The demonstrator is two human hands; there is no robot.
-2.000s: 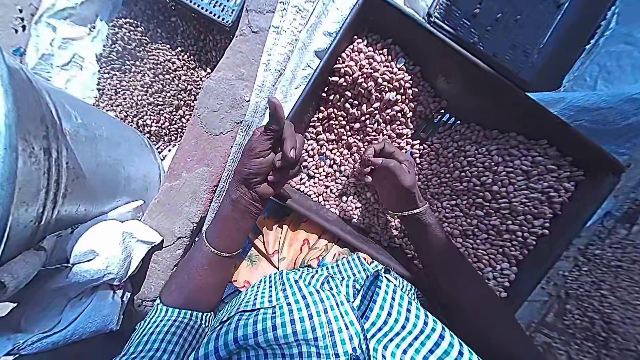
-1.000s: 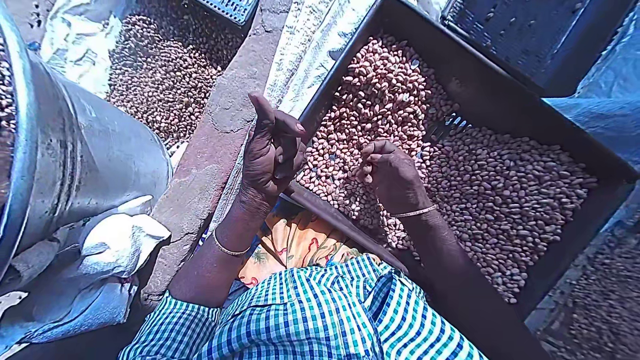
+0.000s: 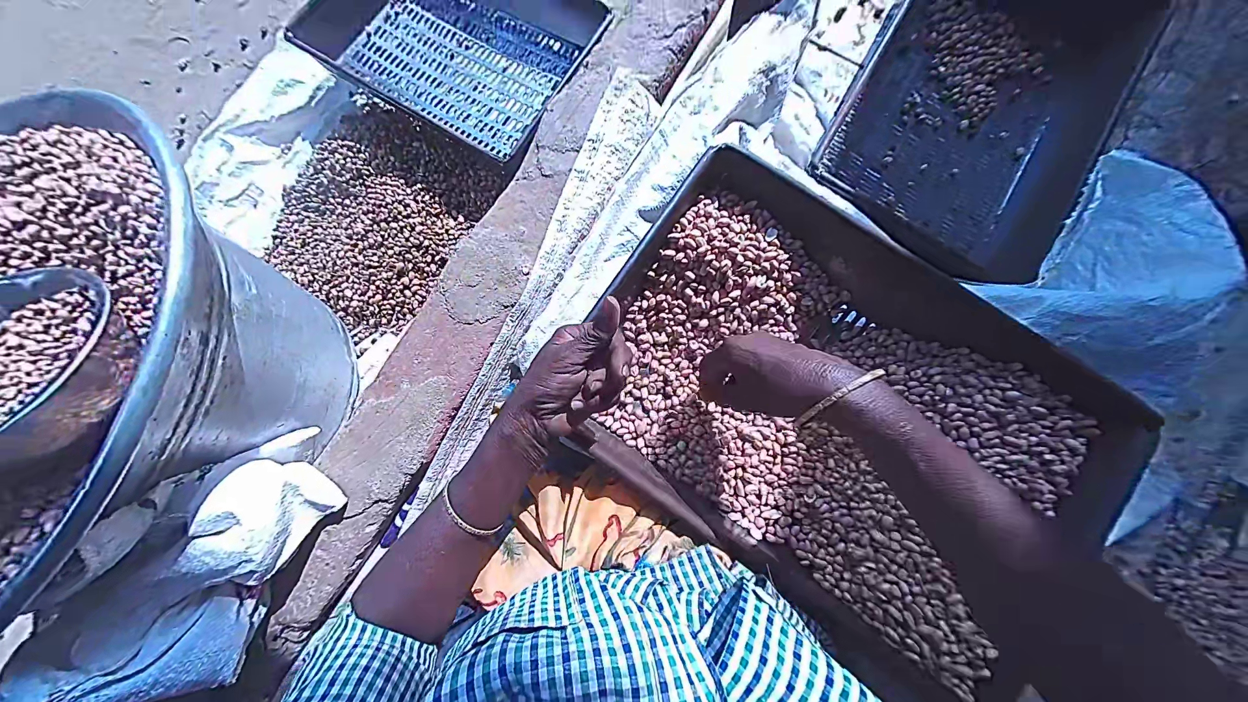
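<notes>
A dark rectangular tray (image 3: 1033, 366) lies tilted across the view, largely covered with pinkish-brown nuts or beans (image 3: 726, 268). Over its left part is my right hand (image 3: 760, 375), fingers curled down close to the pile; its fingertips are hidden, so I cannot tell whether it holds any. My left hand (image 3: 575, 375) is at the tray's left edge, fingers curled toward the palm and thumb up; what lies inside the fingers cannot be made out. Each wrist wears a thin bangle.
On the left stands a metal bucket (image 3: 263, 322) of nuts or beans with a metal bowl (image 3: 93, 341) in it. A slotted crate (image 3: 458, 73) sits by a heap (image 3: 375, 219) at upper left, beyond a stone ledge (image 3: 429, 361). Another dark tray (image 3: 965, 185) holds a few at upper right.
My left hand's raised fingers have curled in. The view has shifted, showing more of the bucket and the upper trays.
</notes>
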